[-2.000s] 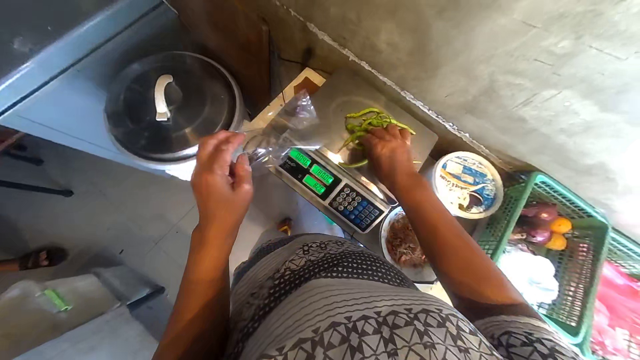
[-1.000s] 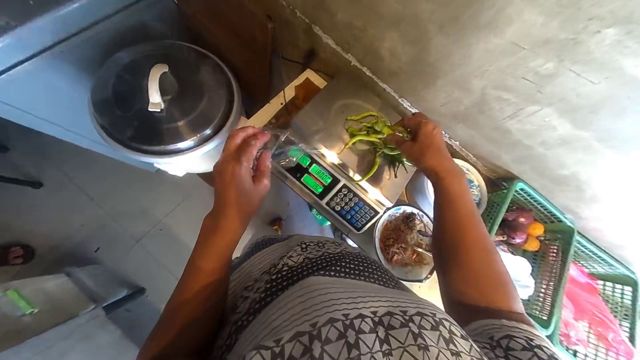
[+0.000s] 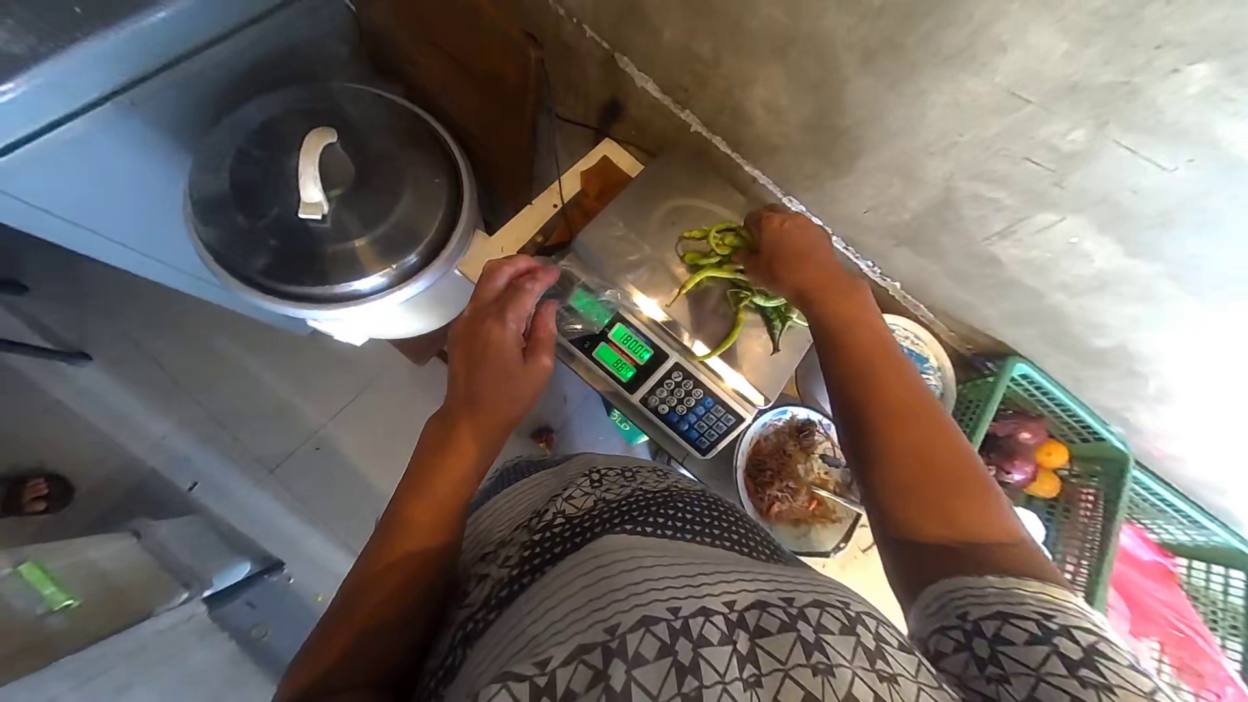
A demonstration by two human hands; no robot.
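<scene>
Several long green chili peppers lie in a loose heap on the steel plate of a digital scale. My right hand reaches over the heap's right side, its fingertips on the peppers; how firmly they close is hidden. A clear plastic bag hangs from my left hand, pinched near the scale's left end and partly covering its display. The lit green display and the keypad face my body. Below the plate's right corner sits a bowl of brownish shredded food with a utensil in it.
A large lidded pot stands at the left. Behind my right forearm is a round white tub. Green plastic crates at the right hold purple and orange produce and a pink bag. A concrete wall borders the scale. A person's sandalled foot shows far left.
Two seconds ago the clear bag stood up larger above my left hand; now it lies lower over the scale's edge. My right hand has shifted on the peppers, which are spread differently.
</scene>
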